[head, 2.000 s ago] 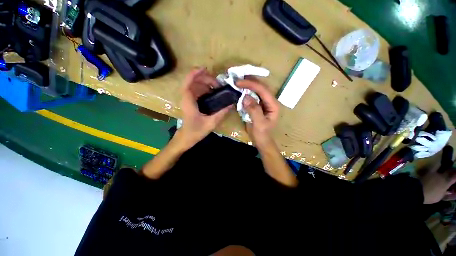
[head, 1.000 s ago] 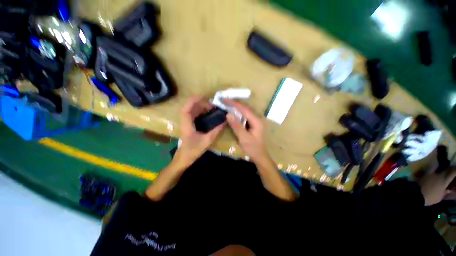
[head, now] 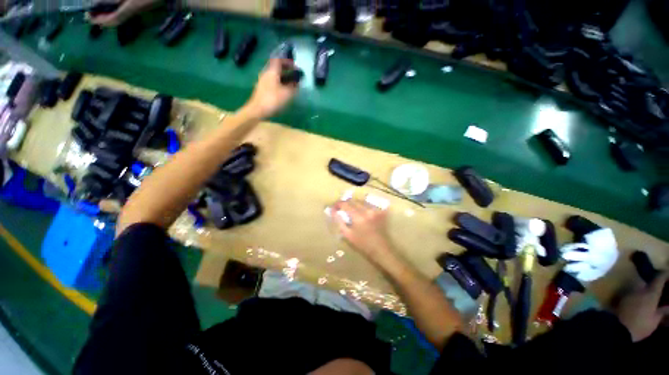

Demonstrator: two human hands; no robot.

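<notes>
My left hand [head: 273, 89] is stretched out over the green belt, with a small black housing [head: 291, 75] at its fingers. My right hand [head: 361, 225] is low over the tan bench, its fingers on a crumpled white cloth [head: 340, 214]. A small white patch [head: 378, 201] shows just above the right fingers, possibly the flat pad, partly covered. Another black housing [head: 348, 172] lies above the right hand, next to thin dark tweezers [head: 396, 192] and a whitish cup [head: 409, 179]. The picture is blurred.
Black housings lie spread on the green belt [head: 433, 121]. Larger black housings [head: 117, 121] are piled at left with blue cells. At right are black housings [head: 477, 234], a red-handled tool [head: 551, 304], a white glove [head: 593, 255] and another person's hand [head: 642, 307].
The view has swung, showing more of the belt. My left hand has moved from beside my right hand out over the belt with the housing. My right hand keeps the white cloth and no longer touches the housing.
</notes>
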